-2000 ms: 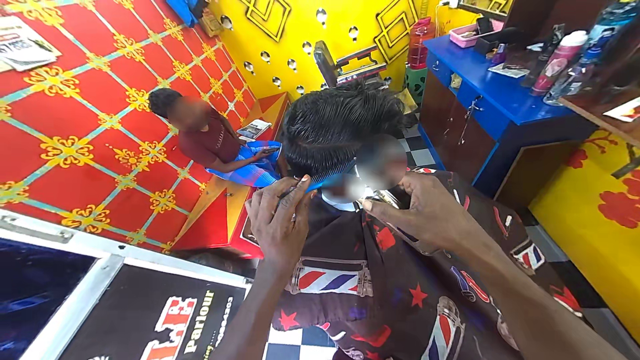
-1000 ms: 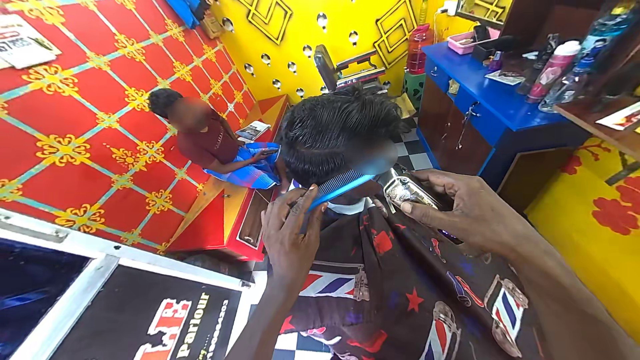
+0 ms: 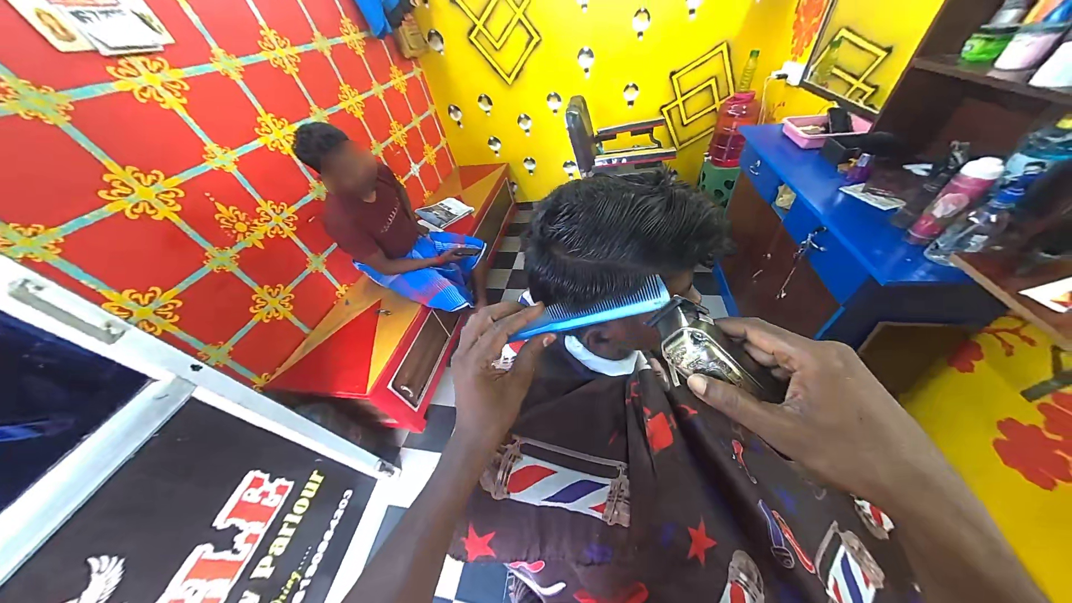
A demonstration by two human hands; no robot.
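Note:
My left hand (image 3: 494,360) pinches the end of a blue comb (image 3: 599,310), which lies slantwise against the side of a seated person's dark hair (image 3: 624,230), teeth upward. In my right hand (image 3: 796,394) is a metallic hair clipper (image 3: 699,343), its blade end close to the comb's far tip; whether they touch I cannot tell. A white neck strip (image 3: 599,360) circles the person's neck above a dark barber cape (image 3: 620,435) printed with barber poles and red stars.
Another person (image 3: 389,218) sits on a red and yellow bench (image 3: 335,360) at the left, near a magazine (image 3: 445,213). At the right, a blue counter (image 3: 871,243) carries bottles and a pink tray (image 3: 825,134). A white-framed door panel (image 3: 176,402) is at lower left.
Two seconds ago the comb sat lower along the head and the clipper was blurred near it. The comb now lies higher against the hair, and my right hand has moved right with the clipper.

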